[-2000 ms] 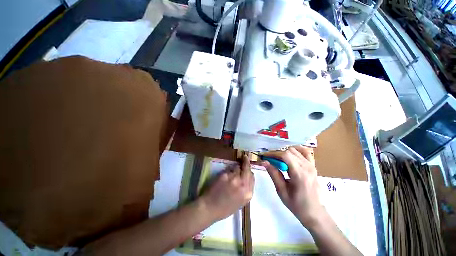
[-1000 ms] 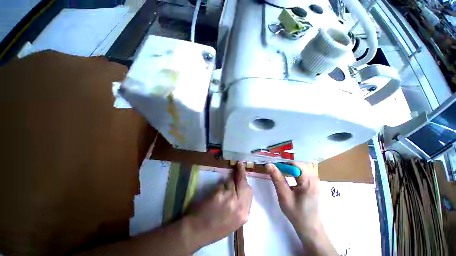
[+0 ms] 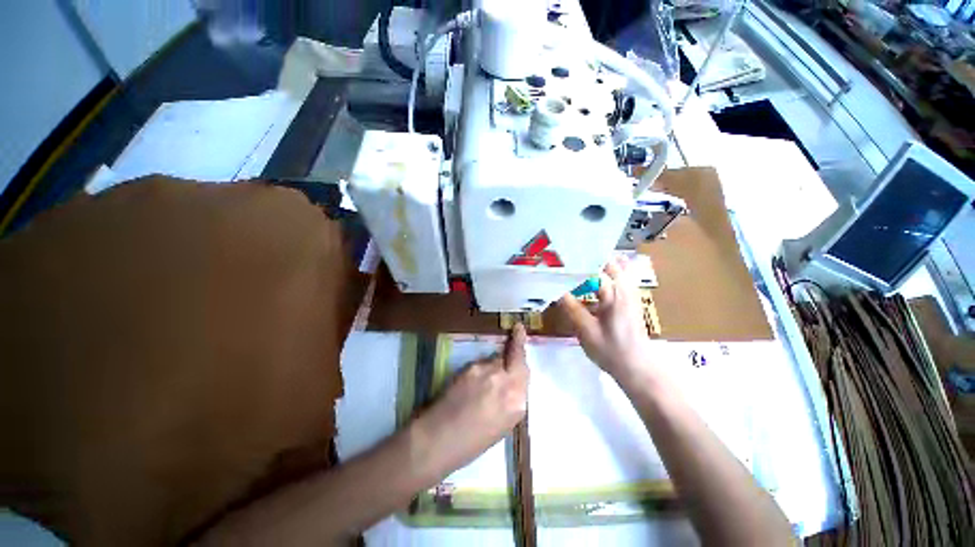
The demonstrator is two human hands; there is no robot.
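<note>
A flat brown bag panel [image 3: 711, 267] lies under the white sewing machine head [image 3: 545, 230]. A long narrow brown handle strap [image 3: 522, 470] runs over the white template [image 3: 599, 417] to the panel's near edge. My left hand [image 3: 481, 395] has its index finger extended on the strap's far end, just in front of the yellow-gold clamp [image 3: 508, 319]. My right hand [image 3: 609, 326] holds a small tool with a turquoise handle [image 3: 586, 287] close to the head's lower right side. The tool's tip is hidden.
A big pile of brown panels [image 3: 171, 342] stands at left. A bundle of thin brown straps [image 3: 893, 395] hangs at right, below a control screen [image 3: 900, 219]. White sheets [image 3: 203, 134] lie at the back left.
My right hand and the turquoise tool have moved forward beside the head. My left index finger stays at the strap's end. The camera view has shifted, and the head looks smaller.
</note>
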